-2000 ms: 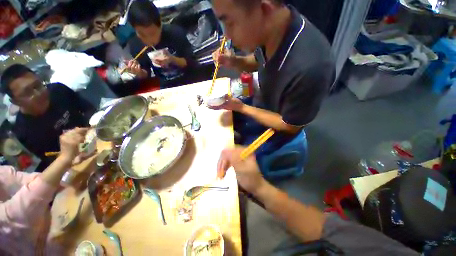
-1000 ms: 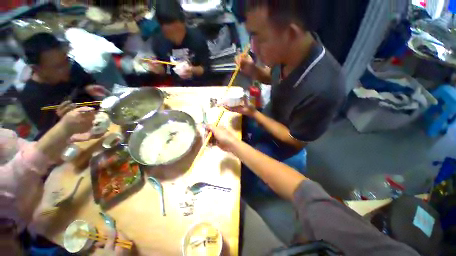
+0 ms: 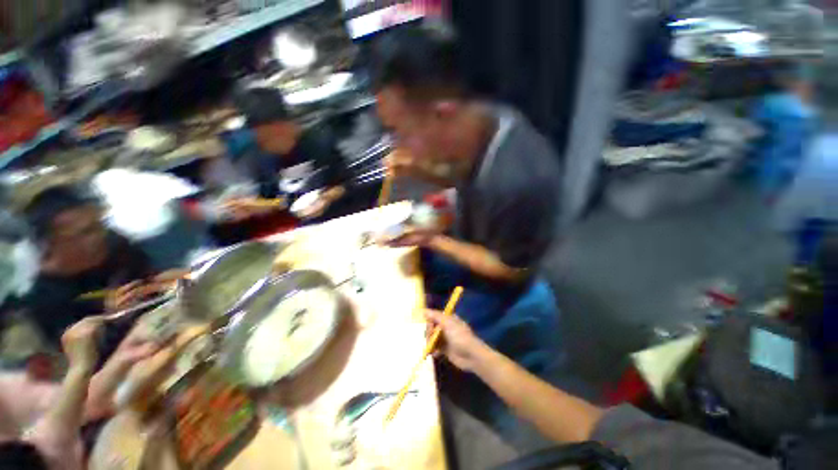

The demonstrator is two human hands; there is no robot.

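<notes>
The picture is blurred. My right hand (image 3: 452, 340), in a dark sleeve, is at the table's right edge and holds yellow-orange chopsticks (image 3: 424, 358). Their tips point down to the left, over the near part of the table beside a dark spoon (image 3: 358, 404). The soup pot (image 3: 287, 332) with white soup stands left of my hand, apart from the chopsticks. The second pot (image 3: 225, 280) is behind it. The stir-fried dish (image 3: 209, 418) in a dark tray is at the lower left, partly behind another person's arm. My left hand is not in view.
A person (image 3: 510, 184) sits at the table's far right on a blue stool, holding chopsticks and a bowl. More people sit along the far and left sides, with arms reaching over the pots. A dark round container (image 3: 749, 367) with a pale label stands right of my arm.
My right hand has drawn back from over the table to its right edge, still with the chopsticks. The view has shifted, and the near bowl has left the picture. Other people's arms now reach across the left side.
</notes>
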